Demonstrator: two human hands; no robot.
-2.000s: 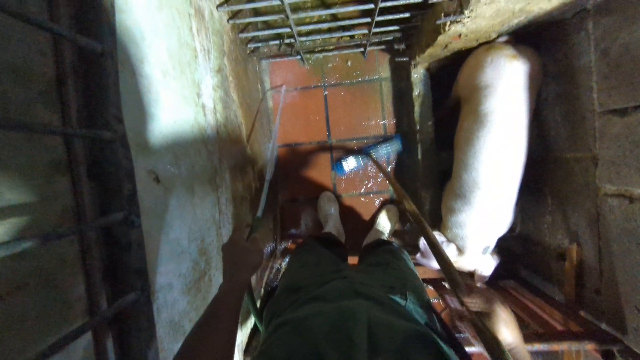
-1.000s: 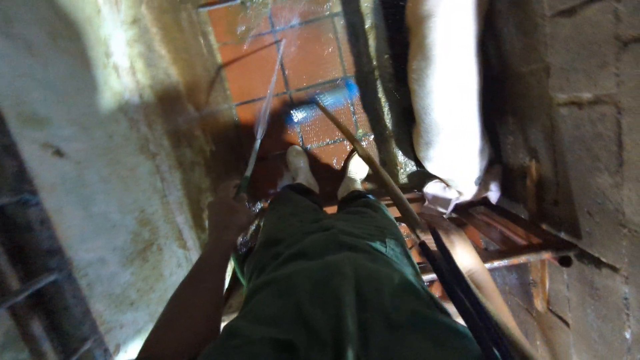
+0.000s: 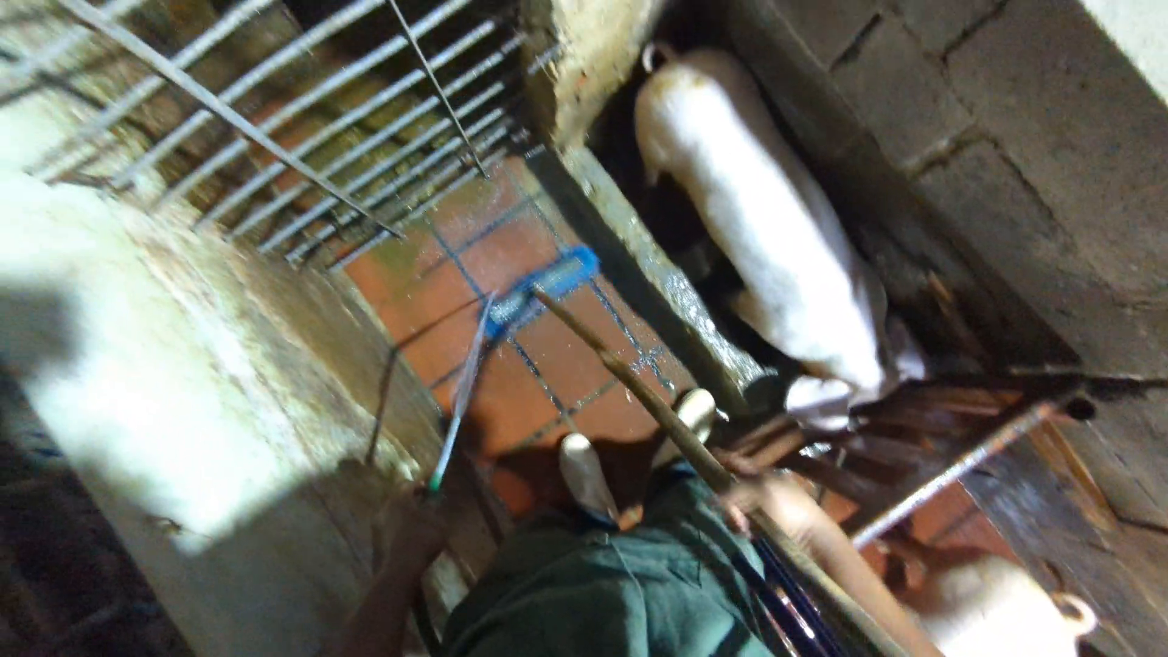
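My right hand (image 3: 771, 502) is closed around the wooden handle (image 3: 639, 388) of a brush with a blue head (image 3: 538, 290). The brush head rests on wet red floor tiles (image 3: 406, 319). In shadow at the lower left, my left hand (image 3: 422, 516) grips a hose (image 3: 436, 479) with a green end, and a jet of water (image 3: 465, 392) runs from it towards the brush head. Two light-coloured boots (image 3: 586, 470) stand on the tiles below the brush.
A pig (image 3: 762, 219) stands behind a low kerb (image 3: 657, 265) at the right, beside a block wall (image 3: 1013, 182). Another pig (image 3: 995, 598) is at the lower right, past a rusty metal gate (image 3: 958, 474). A barred metal gate (image 3: 274, 146) crosses the upper left; a stained wall (image 3: 155, 365) runs along the left.
The view has turned, bringing the barred gate back and a second pig into sight. The hose's water jet now reaches the brush head; both hands keep their holds.
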